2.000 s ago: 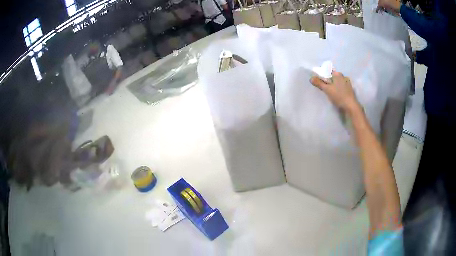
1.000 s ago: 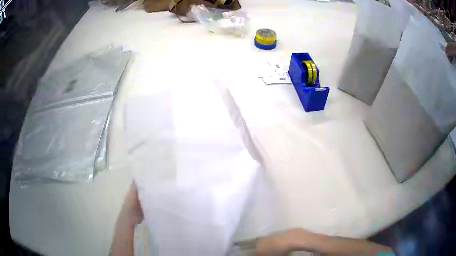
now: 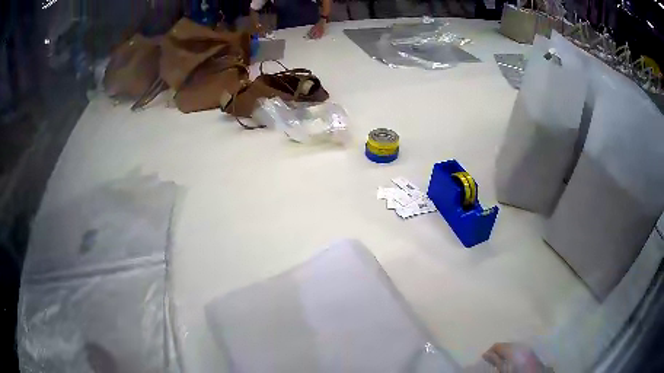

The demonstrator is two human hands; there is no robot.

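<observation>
A wrapped handbag (image 3: pixel 335 313) lies at the bottom centre, covered in matte white wrapping and cut off by the lower edge. My right hand (image 3: pixel 517 357) is at the bottom edge, right of the bag, partly cut off and blurred; its grip cannot be told. A blurred brownish patch on the flat clear polybags (image 3: pixel 98 255) at the left looks like my left hand (image 3: pixel 100 358), mostly cut off. The blue tape dispenser (image 3: pixel 463 204) with a yellow roll stands right of centre, beside loose barcode labels (image 3: pixel 408 198).
Two wrapped bags (image 3: pixel 542 131) (image 3: pixel 619 175) stand upright at the right. Spare tape rolls (image 3: pixel 382 145) stand mid-table. Brown bags (image 3: pixel 200 65) and a crumpled clear bag (image 3: pixel 309 120) lie at the far left. Clear plastic (image 3: pixel 419 45) lies at the far side, near another person's hand (image 3: pixel 317 30).
A wrapped bag came from the right to the front centre and now lies lower in view. My hands have moved apart, towards the lower left and lower right. The view has tilted up.
</observation>
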